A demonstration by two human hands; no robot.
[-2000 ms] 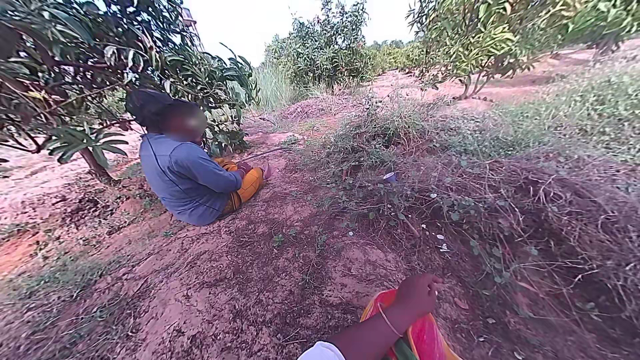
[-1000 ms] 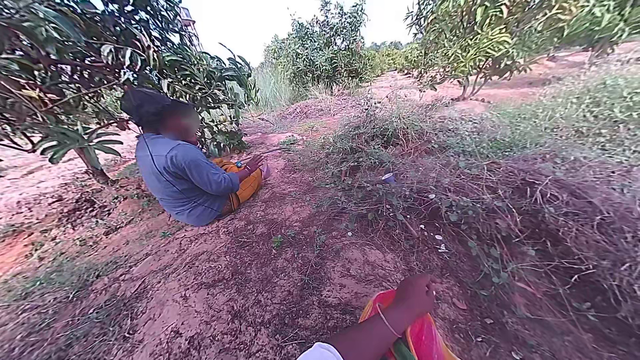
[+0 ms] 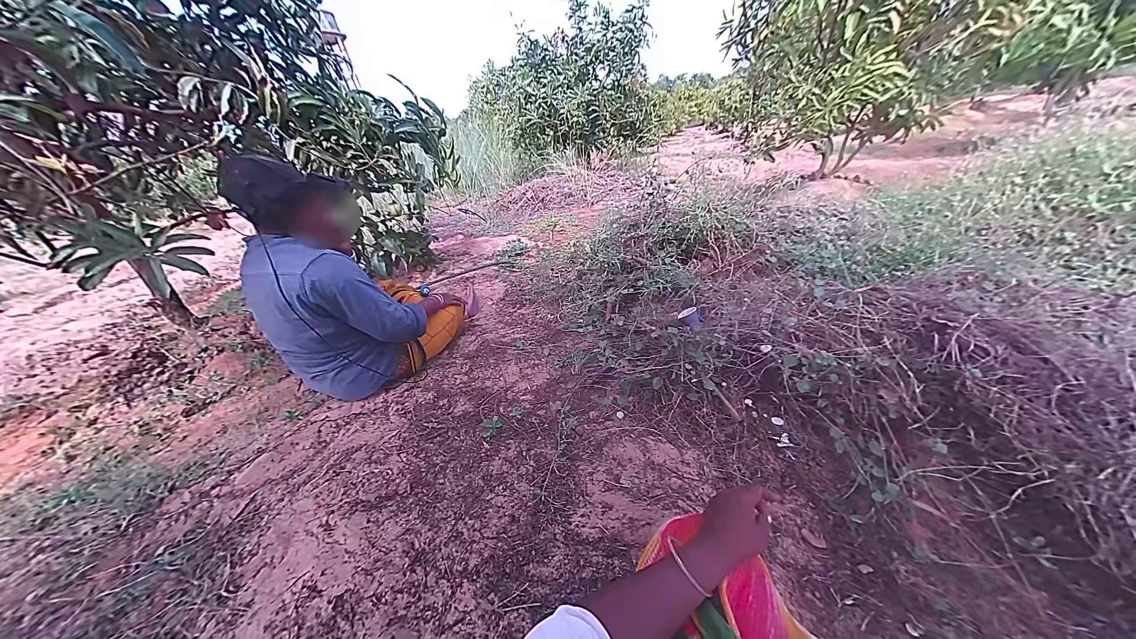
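Observation:
My left hand [image 3: 737,522] rests on my knee, which is covered by red, yellow and green cloth [image 3: 754,595], at the bottom of the head view. Its fingers are bent, and I cannot tell whether they hold anything. A thin bangle [image 3: 685,568] circles the wrist, and the end of a white sleeve [image 3: 568,624] shows lower on the arm. My right hand is out of view. Beyond my hand, at the left, another person [image 3: 333,311] in a blue-grey shirt and orange lower clothing sits on the ground.
A leafy tree [image 3: 160,275] stands behind the person at the left. A thin stick [image 3: 470,269] lies near that person's legs. Dry brush [image 3: 958,355] covers the bank at the right, with a small cup-like object [image 3: 690,316] in it. White bits [image 3: 781,438] dot the reddish soil.
The seated person's hand, raised a little above the leg one second ago, has come down onto the leg. My left hand has stayed on my knee.

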